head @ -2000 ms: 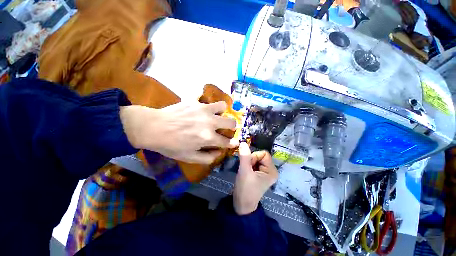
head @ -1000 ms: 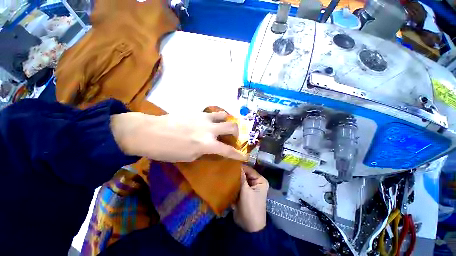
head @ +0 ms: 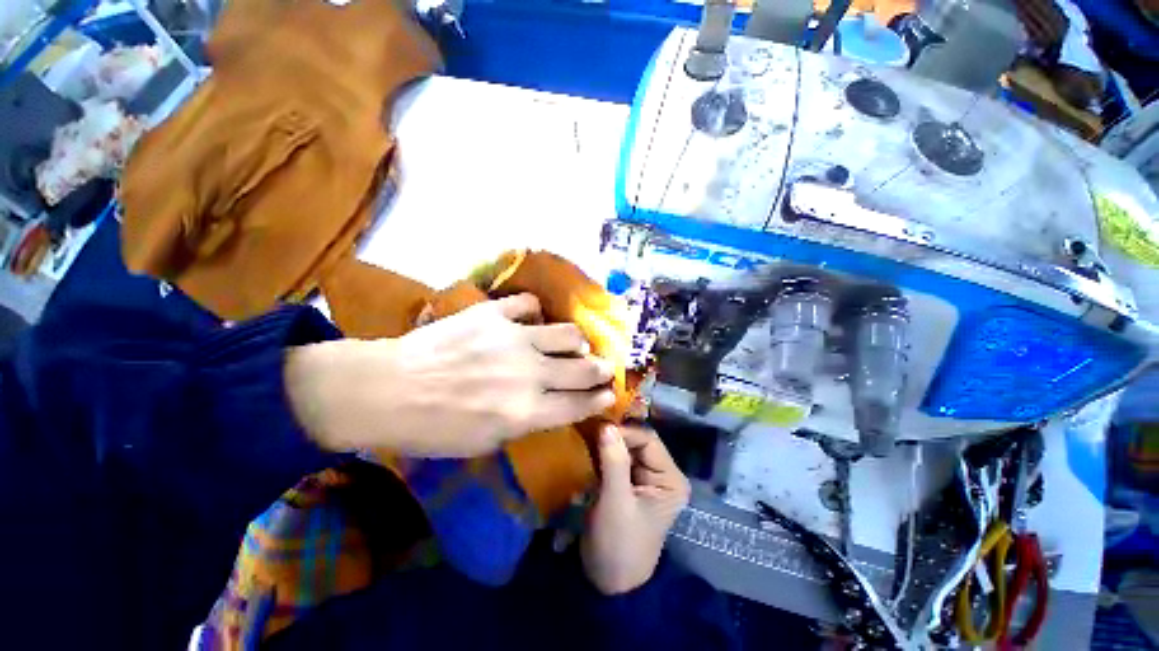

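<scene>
A rust-brown garment panel [head: 559, 282] lies at the needle area [head: 642, 324] of the white and blue overlock machine [head: 725, 165]. My left hand [head: 477, 375] lies on the panel, fingers curled, pressing it just left of the needle. My right hand [head: 632, 502] pinches the panel's near edge just below the needle. Plaid fabric [head: 299, 547] hangs over the table's front edge towards my lap, with a blue-purple part [head: 477, 515] under the brown cloth. The cloth under my left fingers is hidden.
A larger brown panel pile [head: 273, 165] lies at the table's far left. Scissors with yellow and red handles [head: 1004, 585] hang at the lower right among cords. A measuring scale [head: 750, 544] runs along the table's front edge. Grey cylinders [head: 877, 369] stand on the machine front.
The brown panel's near part has bunched up and shows less below my left hand. The plaid under it has folded. My left hand has shifted slightly down; my right hand stays near the needle.
</scene>
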